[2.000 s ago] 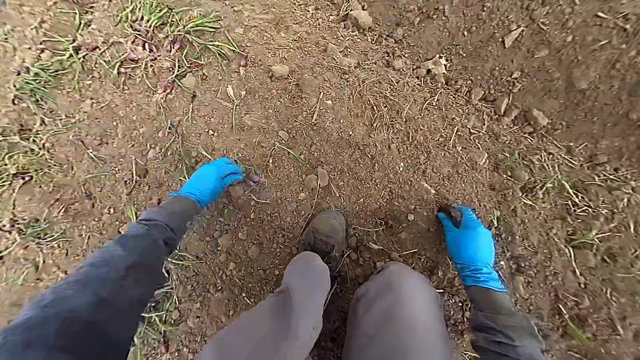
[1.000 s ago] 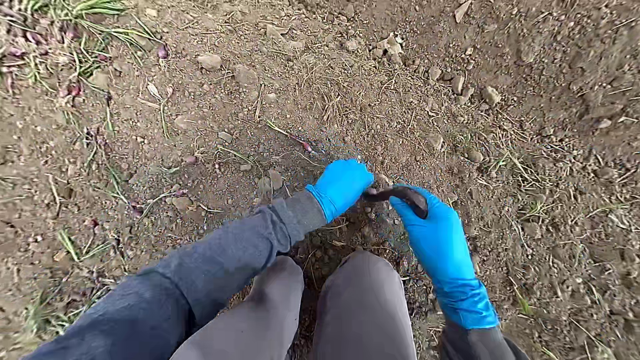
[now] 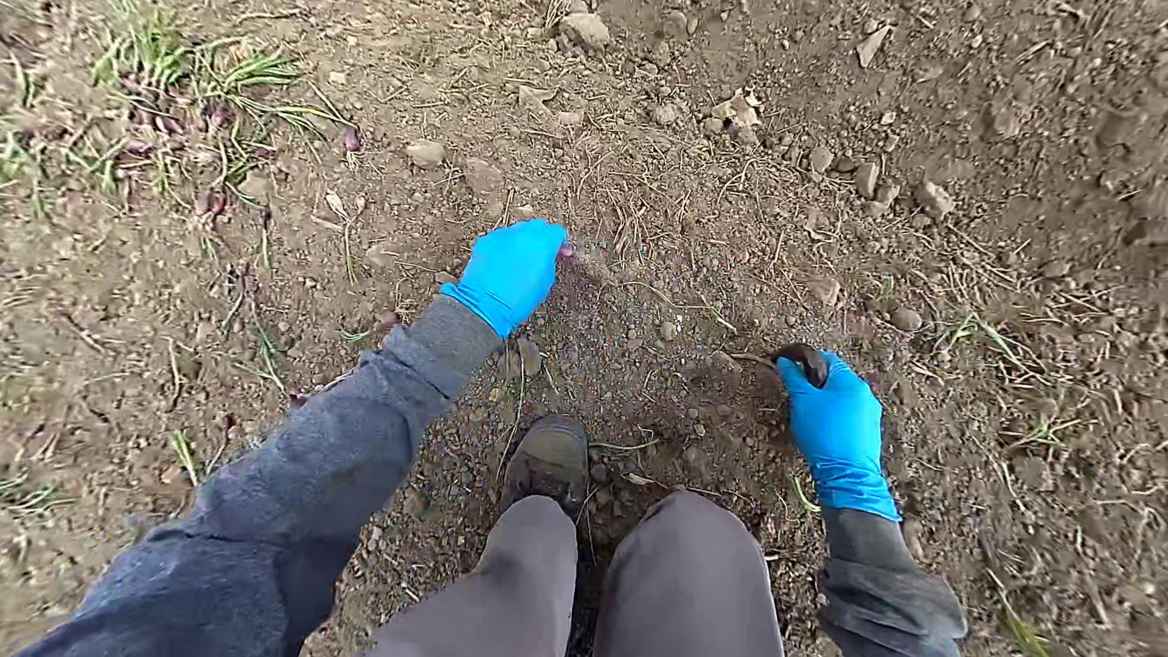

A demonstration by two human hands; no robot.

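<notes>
My left hand, in a blue glove, is just above the soil left of centre. A small pink-purple bulb shows at its fingertips, and the fingers are closed around it. On the right, my right hand, gloved in blue too, grips a dark curved tool, whose kind I cannot tell; the palm hides part of it. The two hands are well apart. Red-purple onion-like bulbs with green tops lie in a heap on the ground at the upper left.
Loose brown soil with dry roots and stones surrounds me. Larger stones lie at the top, and more at the upper right. My boot and knees are at the bottom centre. Single plants lie at the left.
My hands were close together at the dark tool one second ago; they have moved apart, the left one up and leftward, the right one with the tool staying at the right.
</notes>
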